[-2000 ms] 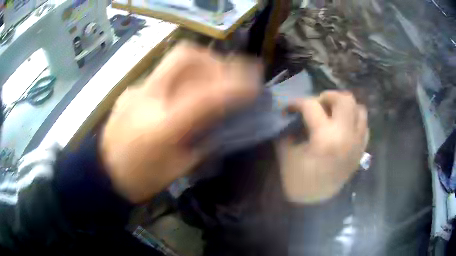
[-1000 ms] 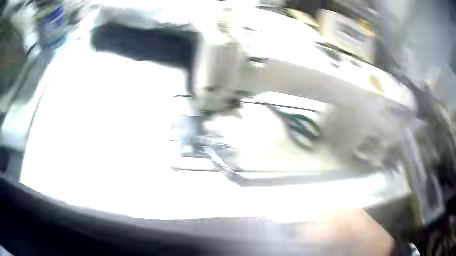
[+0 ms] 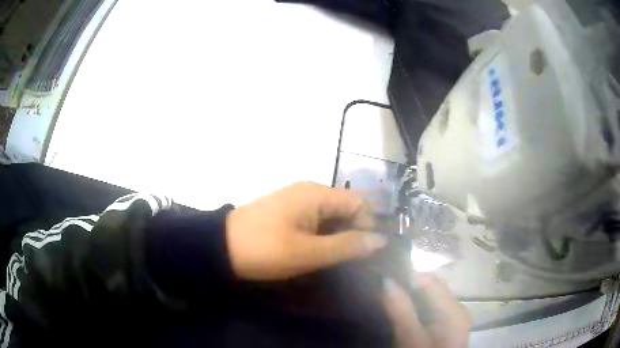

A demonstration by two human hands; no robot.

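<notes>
My left hand (image 3: 299, 231) is at the middle, thumb and fingers pinched on the edge of a dark garment (image 3: 340, 292) in front of the needle area. My right hand (image 3: 428, 312) is blurred at the bottom, fingertips on the same dark cloth. The off-white sewing machine head (image 3: 469, 136) with blue lettering stands at the right. The presser foot (image 3: 408, 183) is small and shiny, just beyond the fingertips. The silver needle plate (image 3: 367, 170) has a dark rounded outline. More dark cloth (image 3: 428, 61) lies behind the foot. Whether the pinched edge touches the foot is unclear.
The white machine table (image 3: 204, 95) spreads to the left and is overexposed. A green looped handle (image 3: 560, 249) shows on the machine bed at the right. Ruler-like marks run along the table's front edge (image 3: 557, 329) at the lower right. Dark cloth lies along the left front.
The view has swung from beside the table to close at the needle area. Both hands are now at the front of the machine with the dark cloth; one second ago only one blurred hand showed.
</notes>
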